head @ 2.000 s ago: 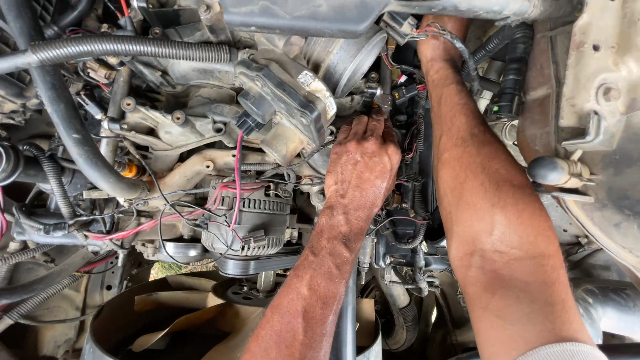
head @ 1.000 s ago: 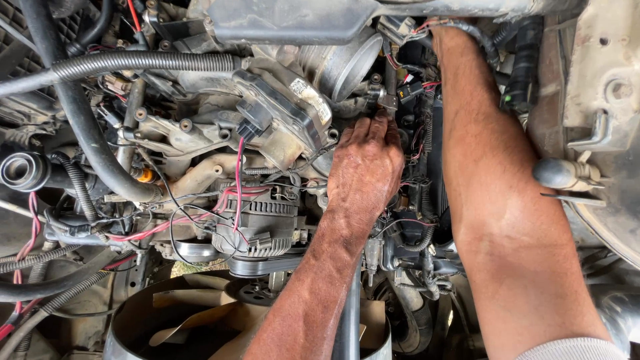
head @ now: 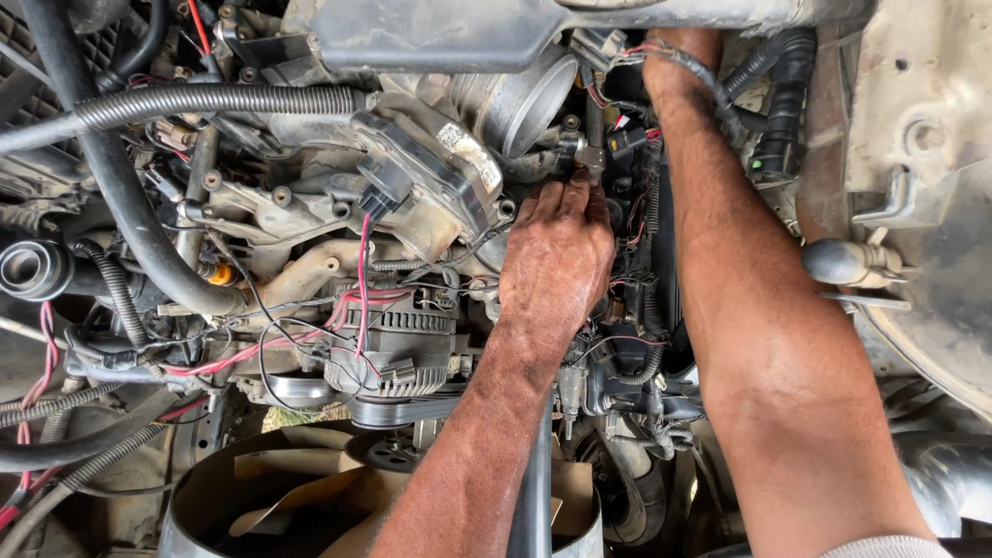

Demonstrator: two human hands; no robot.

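Note:
My left hand (head: pixel 559 240) lies back up over the engine, its fingertips touching a metal fitting (head: pixel 590 157) beside the intake throat. Whether the fingers grip it is hidden by the hand. My right forearm (head: pixel 767 310) stretches up the right side of the engine. Beyond the wrist (head: pixel 682 66), the right hand is hidden under the black plastic duct (head: pixel 434 35) and wiring. Between the arms run an electrical connector (head: pixel 626 141) and a corrugated wire loom (head: pixel 652 186). Left of my left hand sits the alternator (head: pixel 407 333) with red and pink wires.
The fan (head: pixel 310 488) sits inside its round shroud (head: pixel 182 496) at the bottom. A thick black hose (head: pixel 128 178) and a ribbed conduit (head: pixel 217 101) cross the left side. Loose wires (head: pixel 363 263) hang over the alternator. Body metal (head: pixel 914 101) borders the right.

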